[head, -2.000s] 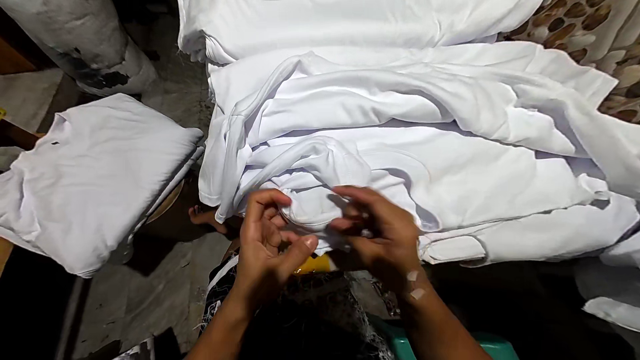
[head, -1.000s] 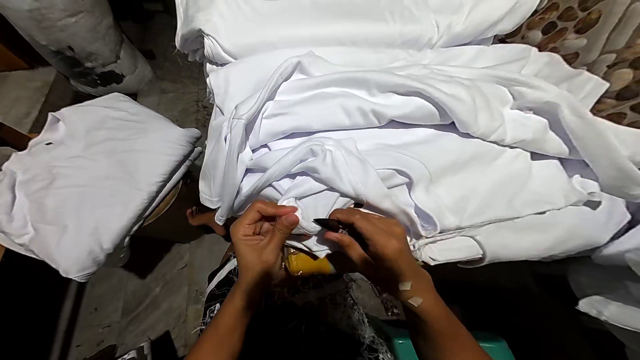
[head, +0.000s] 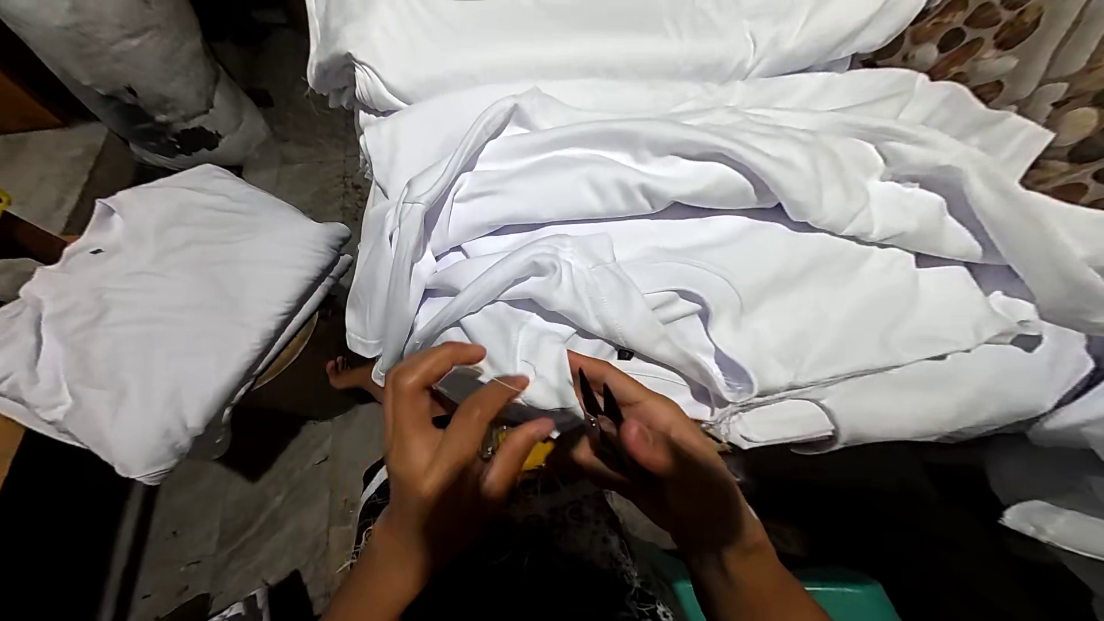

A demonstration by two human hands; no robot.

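Note:
White knit garments (head: 811, 293) lie in folds in front of me, with a sewn neckline and a small dark tag on the nearest one. My left hand (head: 457, 431) is at the near edge of this garment, fingers spread and curved, with what looks like a thin thread by the fingertips; whether it grips the thread is unclear. In my right hand (head: 655, 457) are black thread snips (head: 599, 410), their two pointed blades apart and aimed up at the cloth. The handles are mostly hidden by the palm.
A stack of folded white shirts (head: 190, 293) stands at the left. Behind it is a large wrapped roll (head: 147, 78). More white fabric (head: 604, 43) is piled at the back, beside a pebble-patterned cloth (head: 1069, 112). A green plastic item (head: 828, 595) shows at the bottom. A bare foot (head: 349, 375) is below.
The snips' blades now show apart in my right hand, where one second ago they pointed left near my left fingertips. My left fingers have spread from their pinch on the cloth edge.

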